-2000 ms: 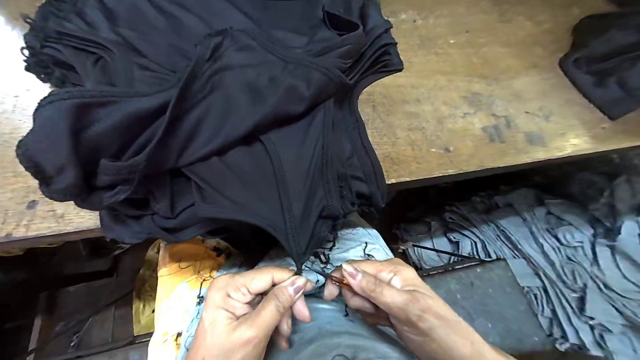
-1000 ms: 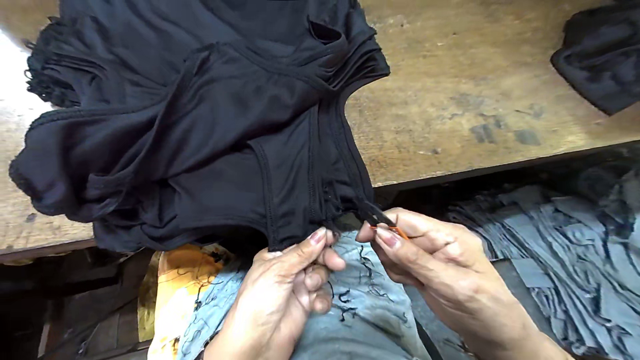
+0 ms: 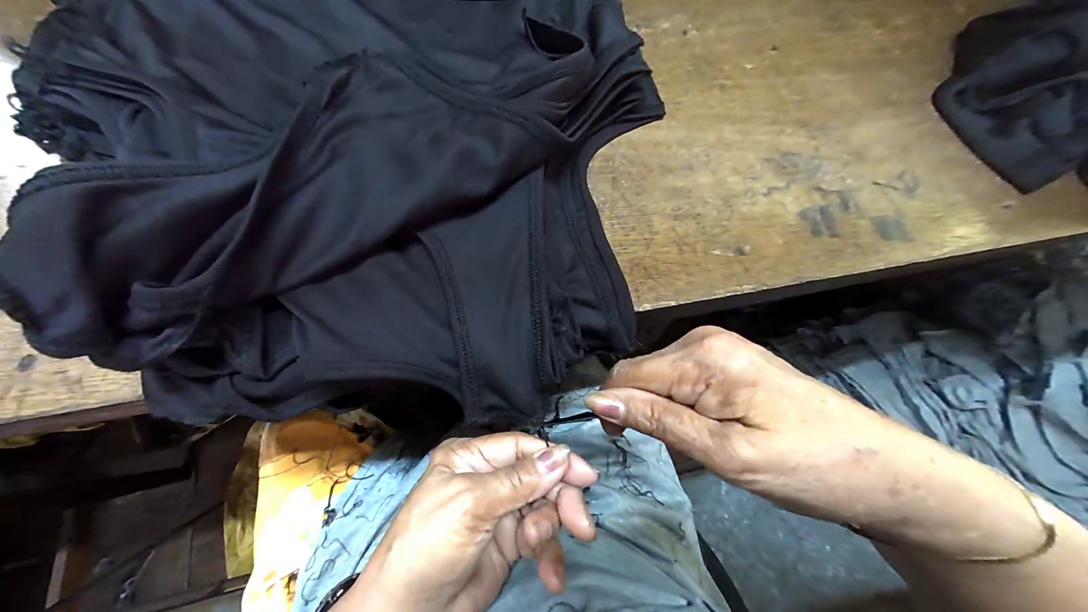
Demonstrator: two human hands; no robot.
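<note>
A pile of black fabric garments point(image 3: 382, 187) with stitched seams lies on the wooden table, its lower edge hanging over the front. Just below that edge, my left hand point(image 3: 501, 501) pinches thumb and forefinger together at what looks like a black thread point(image 3: 548, 438). My right hand point(image 3: 705, 399) is just right of the hanging edge, thumb and forefinger closed. A thin dark object point(image 3: 574, 418) points left from its fingertips; whether it is a blade tip or a thread cannot be told. No orange handle shows there.
More black fabric point(image 3: 1020, 102) lies at the right of the wooden table point(image 3: 765, 170). Grey cloth strips point(image 3: 952, 382) are heaped below its edge. Light blue cloth point(image 3: 629, 493) and a yellow-orange cloth point(image 3: 297, 476), both scattered with black threads, cover the lap.
One second ago a small dark-bladed tool with an orange handle showed in my right hand at the garment's edge; the handle is now out of sight. My left fingertips have come off the black fabric.
</note>
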